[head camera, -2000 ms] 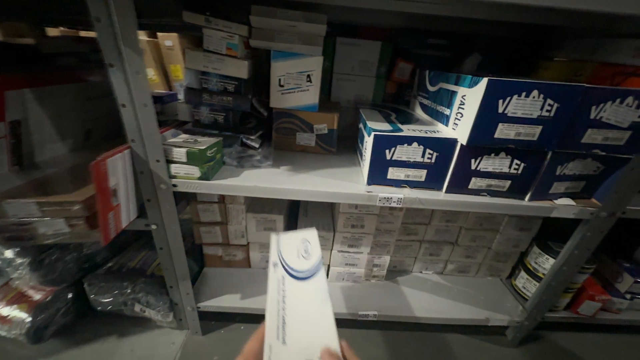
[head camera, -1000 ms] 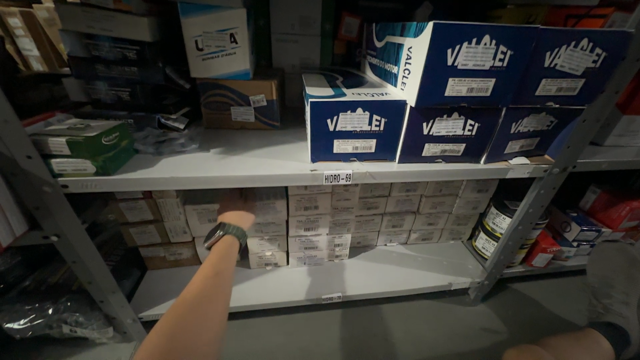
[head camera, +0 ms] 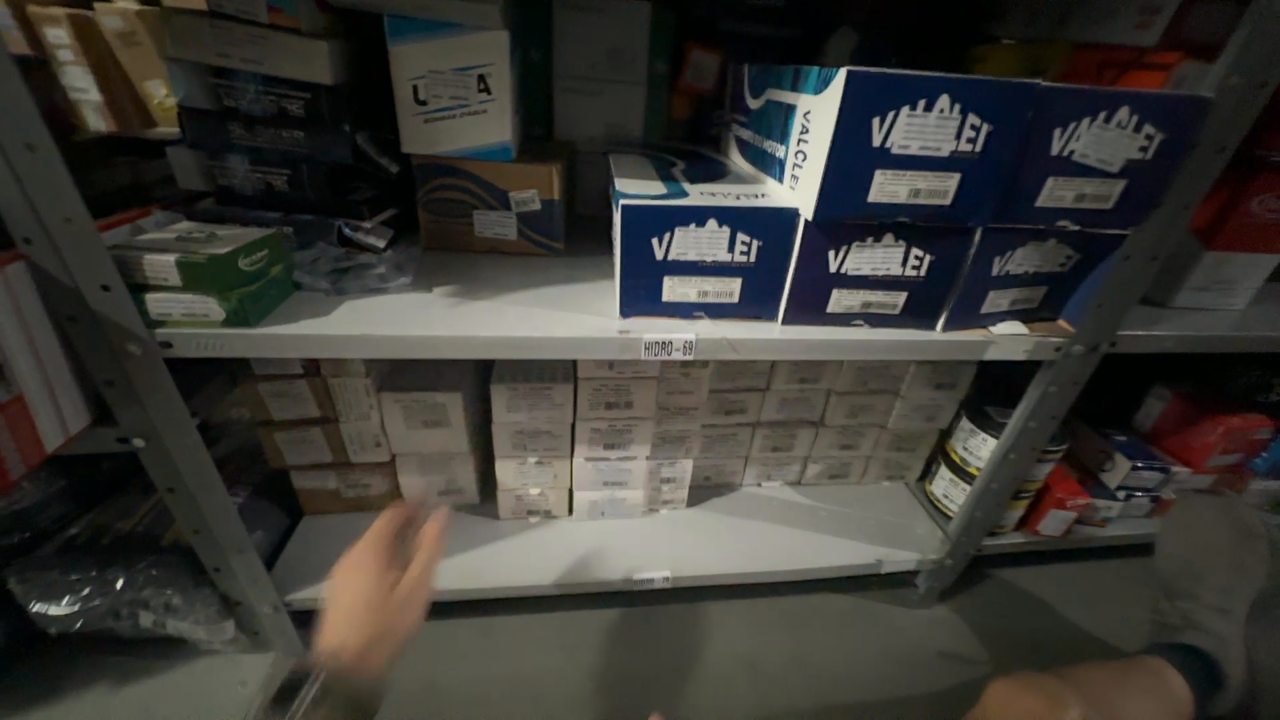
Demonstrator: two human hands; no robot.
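Observation:
My left hand (head camera: 380,580), blurred, is in front of the lower shelf (head camera: 800,530) with its fingers apart and nothing in them. A dark band is around its wrist. Just behind it stand white boxes (head camera: 427,425) in a stack, beside brown and white boxes (head camera: 292,445) on the left. A narrow dark gap parts them from further stacks of small white labelled boxes (head camera: 613,440). My right hand cannot be made out. At the lower right is bare skin (head camera: 1060,695) with a dark band and a grey blurred shape, which I cannot clearly tell apart.
The upper shelf (head camera: 470,338) holds blue Valclei boxes (head camera: 700,255), green boxes (head camera: 205,265), a brown carton (head camera: 490,205) and dark boxes. Metal uprights (head camera: 1060,400) frame the bay. Black tubs (head camera: 970,470) and red boxes (head camera: 1060,500) are at the right, plastic-wrapped goods (head camera: 120,590) at the left.
Two seconds ago a white box was held up in front of me. A second ago my left hand reached into the lower shelf at the white boxes; it has since drawn back toward me.

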